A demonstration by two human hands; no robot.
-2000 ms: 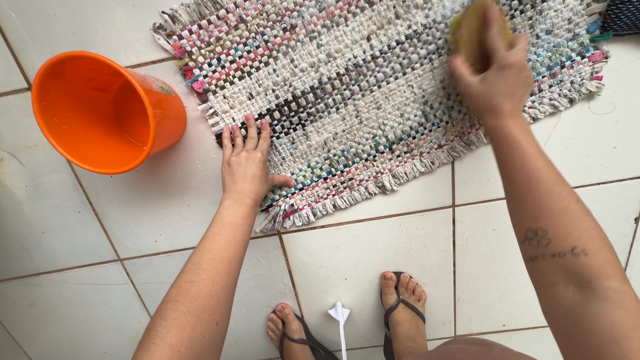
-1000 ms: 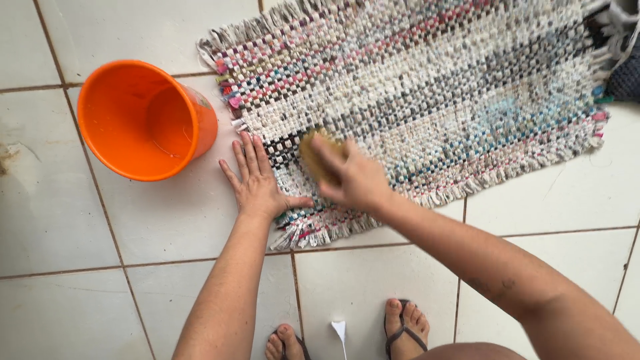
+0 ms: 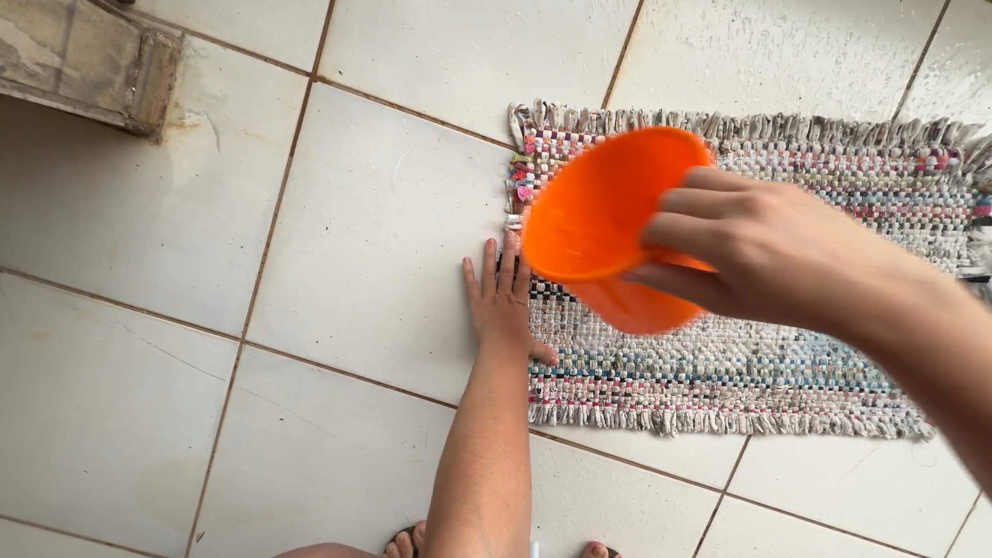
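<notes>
An orange plastic bucket point(image 3: 612, 217) is tilted above the left part of a woven rag rug point(image 3: 744, 364), its mouth toward the upper left. My right hand point(image 3: 736, 240) grips the bucket's rim, fingers outside my full view and partly blurred. Flat at the rug's left edge lies my left hand point(image 3: 504, 310), fingers spread, partly on the tiles, with its thumb on the rug. The rug has fringed long edges and stripes of white, pink, black and blue. The brush is not in view.
White floor tiles point(image 3: 356, 240) with brown grout surround the rug. Water drops wet the tiles beyond it. A worn, stained block-like object point(image 3: 93, 70) stands at the top left. Feet in flip-flops show at the bottom edge.
My right hand has let go of the brush and taken hold of the bucket, which stood on the tiles left of the rug and is now over it. The view has shifted left.
</notes>
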